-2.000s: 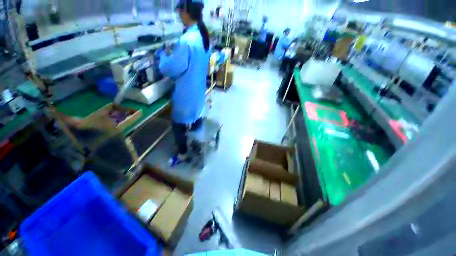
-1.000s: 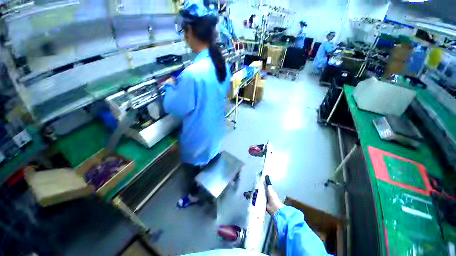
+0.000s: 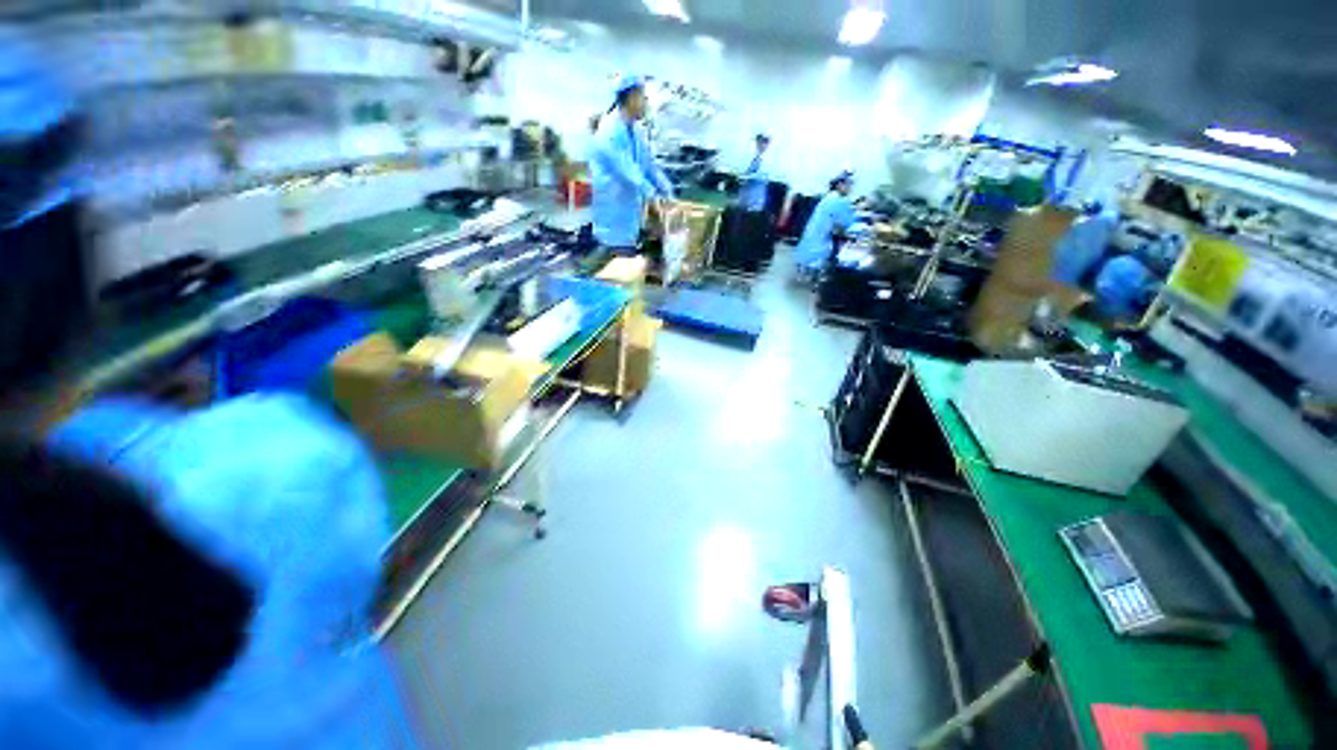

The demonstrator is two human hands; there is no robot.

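Note:
A low silver-white metal dolly frame (image 3: 839, 659) stands upright at the bottom centre, cut off by the lower edge. A dark red wheel (image 3: 789, 599) is at its upper left. A small dark tip, which looks like the covered fingertip of my right hand (image 3: 856, 724), shows against the frame's right side at the bottom edge. The rest of that hand is out of the picture, so its grip is hidden. My left hand is not in view.
A person in blue (image 3: 220, 572) is close on the left. Cartons (image 3: 440, 403) stand on the left bench. A blue flat platform (image 3: 708, 314) is on the aisle floor ahead. The right green bench (image 3: 1026, 520) holds a scale (image 3: 1151, 572); black crates (image 3: 868, 396) stand beside it.
The view has moved forward along the aisle. The person in blue is now nearer at left. The dolly frame sits lower, and my right hand has almost left the picture.

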